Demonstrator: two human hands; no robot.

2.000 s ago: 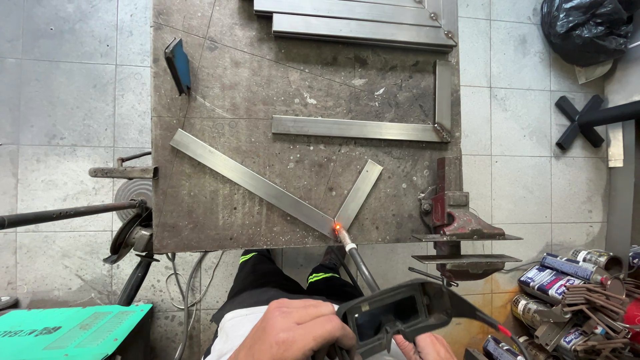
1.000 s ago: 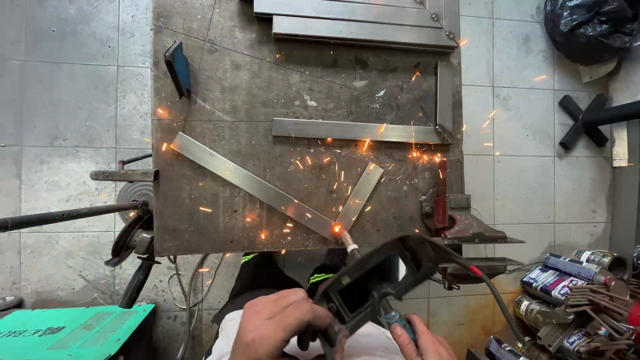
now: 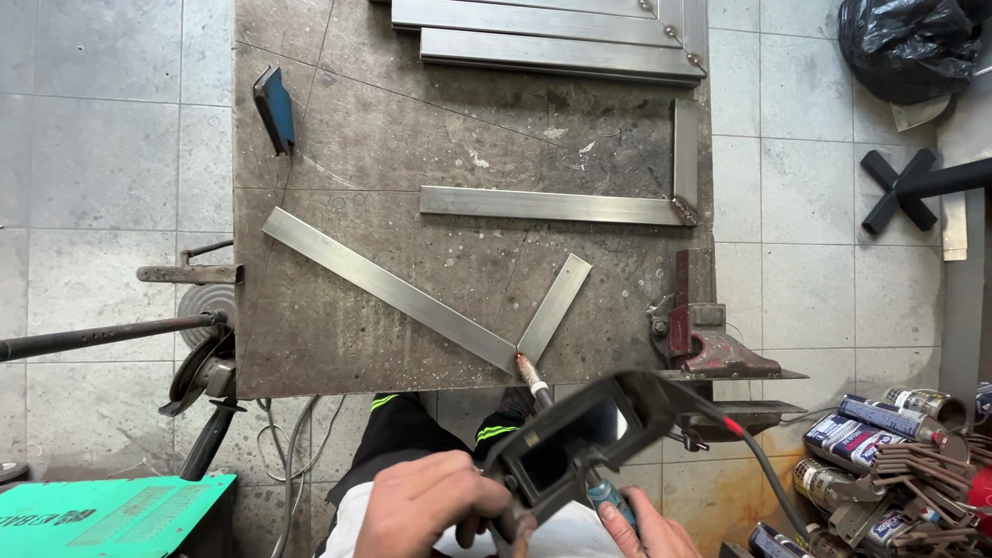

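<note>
My left hand (image 3: pixel 442 504) grips the lower left edge of a black welding mask (image 3: pixel 577 442) with a dark lens. My right hand (image 3: pixel 647 527) holds the blue handle of a MIG welding torch (image 3: pixel 535 376), which passes partly behind the mask. The torch nozzle touches the corner where a long rectangular steel tube (image 3: pixel 387 288) meets a short one (image 3: pixel 554 306); a small orange glow shows there. Farther back lies an L-shaped steel tube piece (image 3: pixel 542 205) with a weld bead at its corner. More welded tubes (image 3: pixel 558 53) are stacked at the table's far side.
A red bench vise (image 3: pixel 709 353) sits on the right edge of the steel table (image 3: pixel 349 155). A blue magnetic square or similar piece (image 3: pixel 275 112) stands at the far left. An angle grinder (image 3: pixel 205 380) hangs by the left edge. Cans and metal scraps (image 3: pixel 914 473) lie lower right.
Sparks flying over the table a second ago are gone, and the glow at the joint is smaller. Compared with two seconds ago, the mask has been raised and tilted; the nozzle remains at the corner.
</note>
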